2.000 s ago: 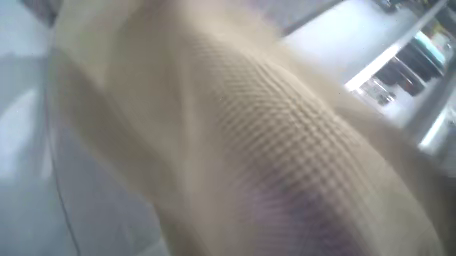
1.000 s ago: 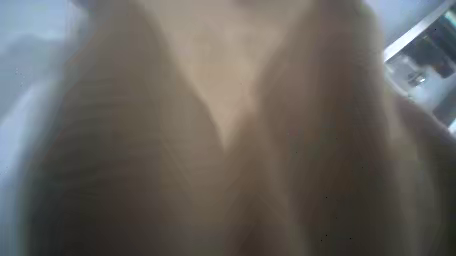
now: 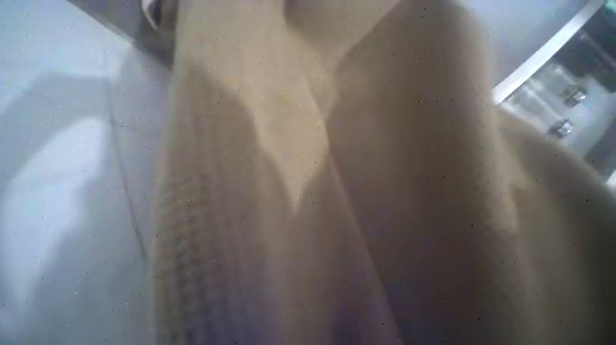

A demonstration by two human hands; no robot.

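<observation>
A tan cloth [image 3: 412, 168], perhaps trousers or an apron, fills the middle and right of the head view. It hangs in soft folds, with a fine ribbed weave at its left and a lighter pointed fold at the centre. The picture is blurred. Neither my left hand nor my right hand can be seen, and no held object shows. A small part of a dark shoe with a pale rim, it seems, shows at the top left beside the cloth.
A glass shelf with a shiny metal edge [image 3: 548, 50] stands at the upper right. Small round chrome fittings [image 3: 561, 128] sit on it, with dark items behind. A pale blue-white floor or panel [image 3: 54, 222] with a thin dark line lies at the left.
The cloth's folds have shifted, and its left edge has moved to the right, showing more pale surface. The ribbed weave at the left is clearer. The shelf remains at the upper right.
</observation>
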